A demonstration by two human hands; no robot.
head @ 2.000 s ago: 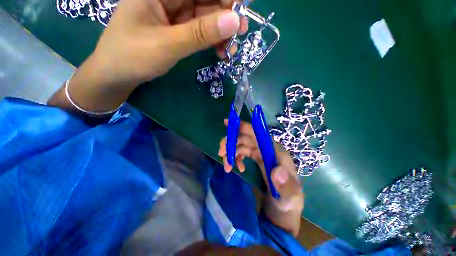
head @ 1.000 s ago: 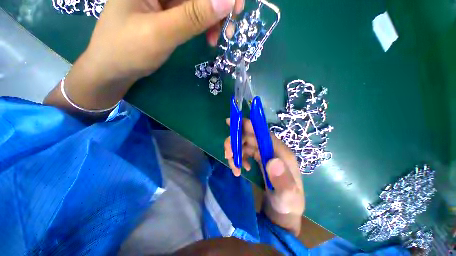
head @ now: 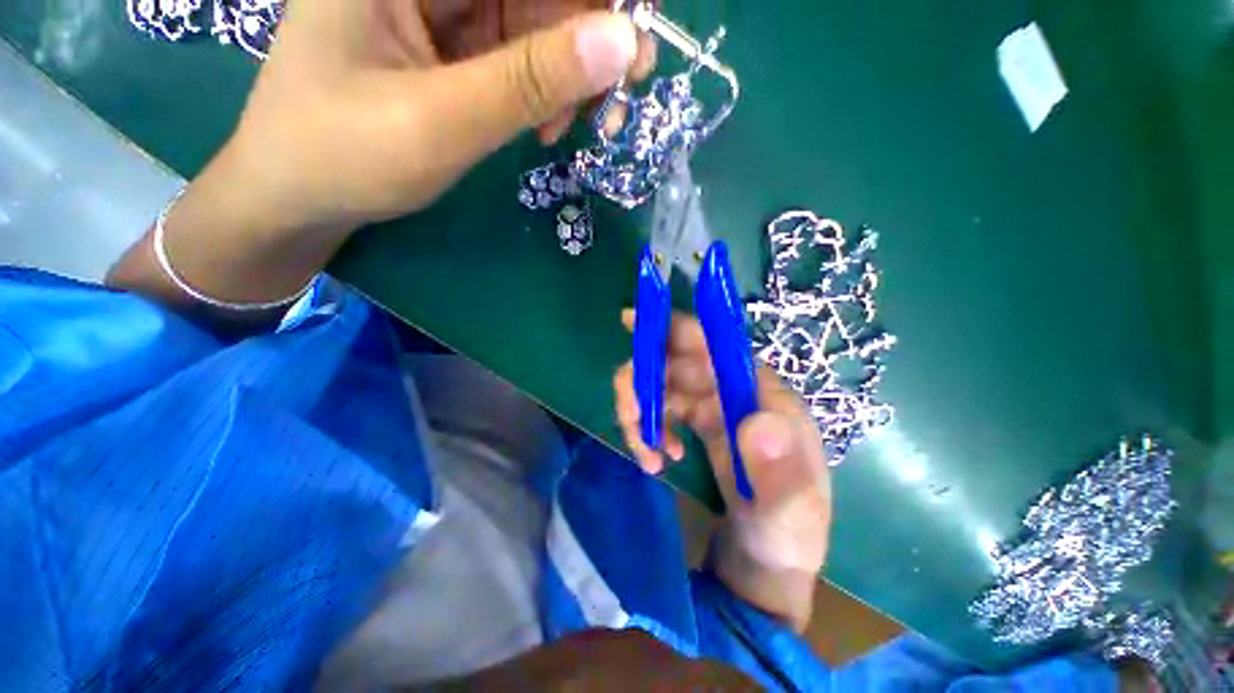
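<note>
My left hand (head: 406, 115), at the upper left, pinches a silver casting (head: 663, 115) between thumb and fingers. The casting is a bent frame with small openwork parts inside. My right hand (head: 758, 474) holds the blue-handled cutters (head: 693, 311) with the handles spread. The silver jaws point up and reach the lower edge of the casting; whether they touch it is unclear. Small loose cast parts (head: 574, 226) lie on the green top just below and left of the casting.
A tangle of empty silver frames (head: 826, 332) lies right of the cutters. A dense silver pile (head: 1076, 548) is at the lower right. A pale paper piece (head: 1033, 77) lies at the upper right. More castings (head: 248, 19) are at the upper left. The bench edge runs diagonally beneath my arms.
The casting dipped out of the top of the picture, then came lower again, and its frame now looks tilted. The cutters shifted slightly right and their handles are wider apart than a second ago.
</note>
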